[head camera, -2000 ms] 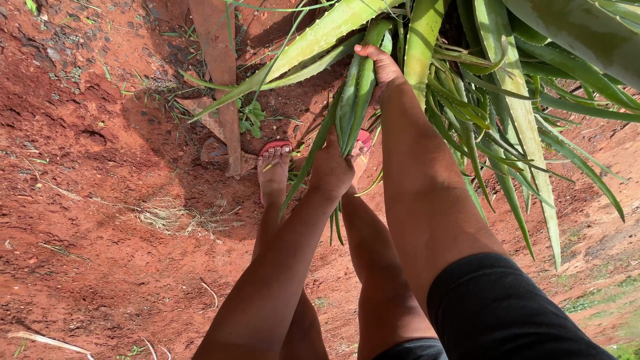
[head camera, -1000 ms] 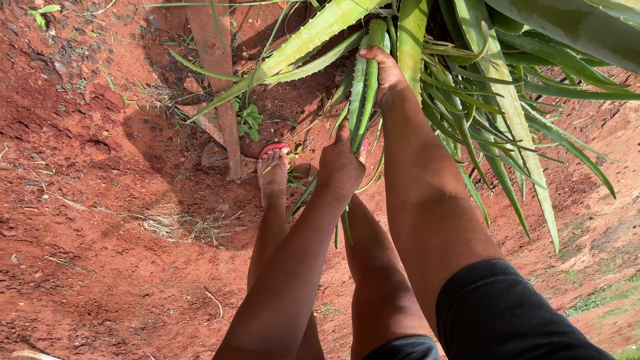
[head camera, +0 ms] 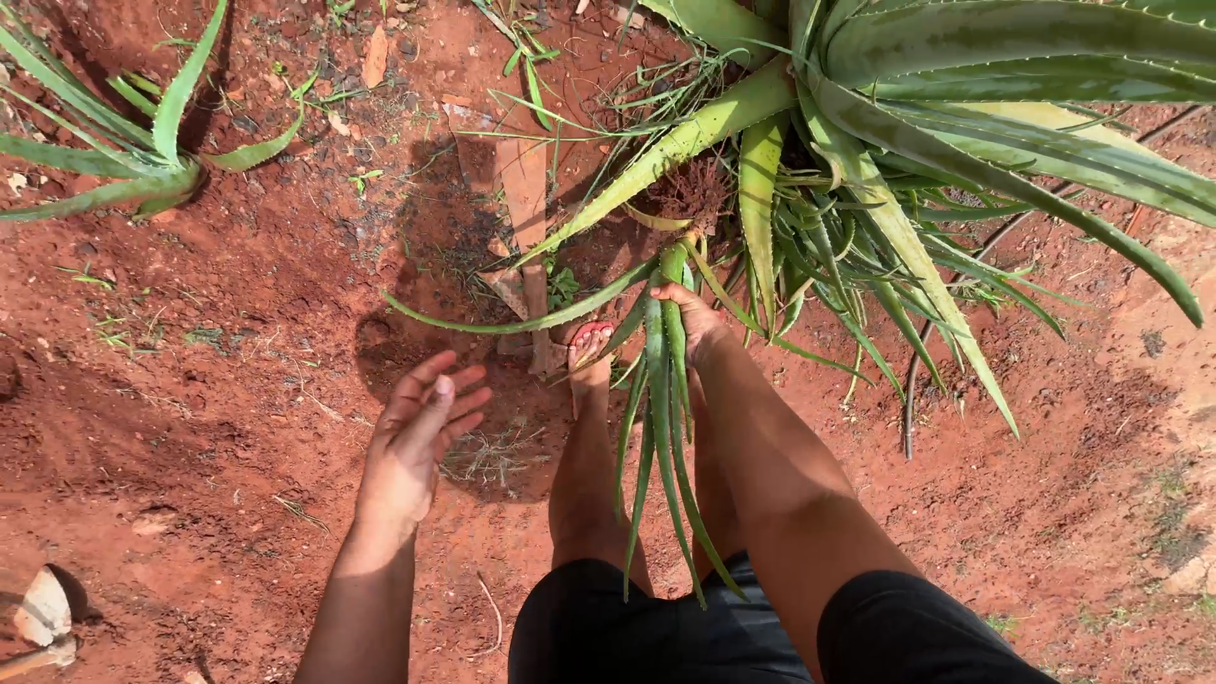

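My right hand is closed around the base of an uprooted-looking aloe vera offshoot, whose narrow leaves hang down toward my legs. One long leaf of it curves out to the left. My left hand is off to the left over the soil, fingers spread, touching nothing. Just beyond the right hand spreads a large aloe vera plant with thick toothed leaves and a cluster of smaller shoots at its base. Whether roots hang on the held offshoot cannot be told.
Red soil surrounds my feet. A smaller aloe plant grows at the upper left. A flat reddish strip lies ahead of my foot in a sandal. A thin dark hose or pipe runs beneath the large plant's leaves.
Earlier both hands were on the offshoot among the big plant's leaves. The left hand has let go and moved left; the right has brought the offshoot closer to me, its leaves now hanging down.
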